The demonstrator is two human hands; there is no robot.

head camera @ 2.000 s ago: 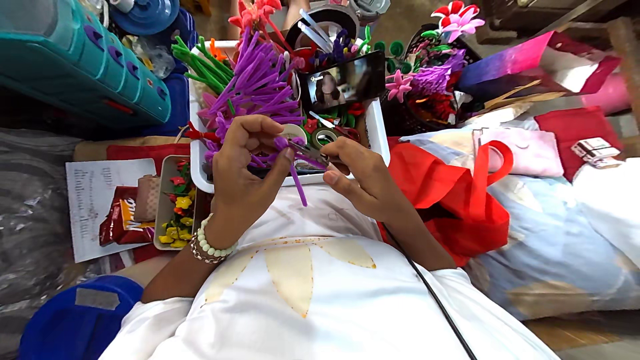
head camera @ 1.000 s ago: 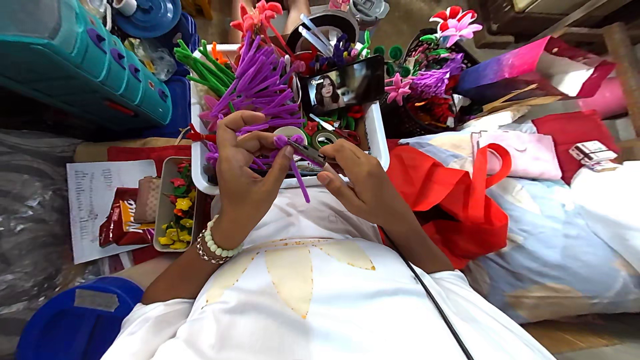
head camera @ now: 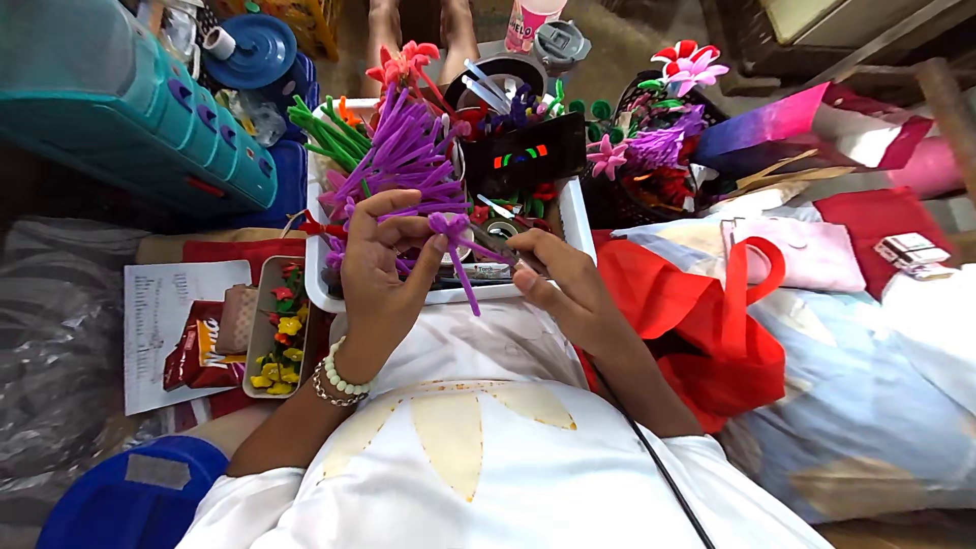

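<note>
Between thumb and fingertips, my left hand point(head camera: 389, 263) pinches a purple pipe-cleaner flower point(head camera: 448, 226) with two loose stems, one hanging down and one pointing right. My right hand point(head camera: 560, 282) grips a dark metal tool point(head camera: 492, 242), pliers or scissors, whose tip is close to the flower; its exact kind cannot be told. Both hands are over the near edge of a white plastic basket point(head camera: 577, 221). In it stand a thick bunch of purple pipe cleaners point(head camera: 404, 156), green pipe cleaners point(head camera: 332, 136), tape rolls and a propped phone point(head camera: 524, 156).
At left are a teal drawer unit point(head camera: 152, 114), a paper sheet point(head camera: 149, 335), a snack packet point(head camera: 198, 343) and a tray of small flowers point(head camera: 263, 324). At right lie a red fabric bag point(head camera: 679, 305) and a pink pouch point(head camera: 801, 252). A person's legs point(head camera: 457, 38) show beyond the basket.
The flower's stems have spread apart, and the tool is now seen to the flower's right. The phone screen has gone from a picture to mostly dark with small coloured marks.
</note>
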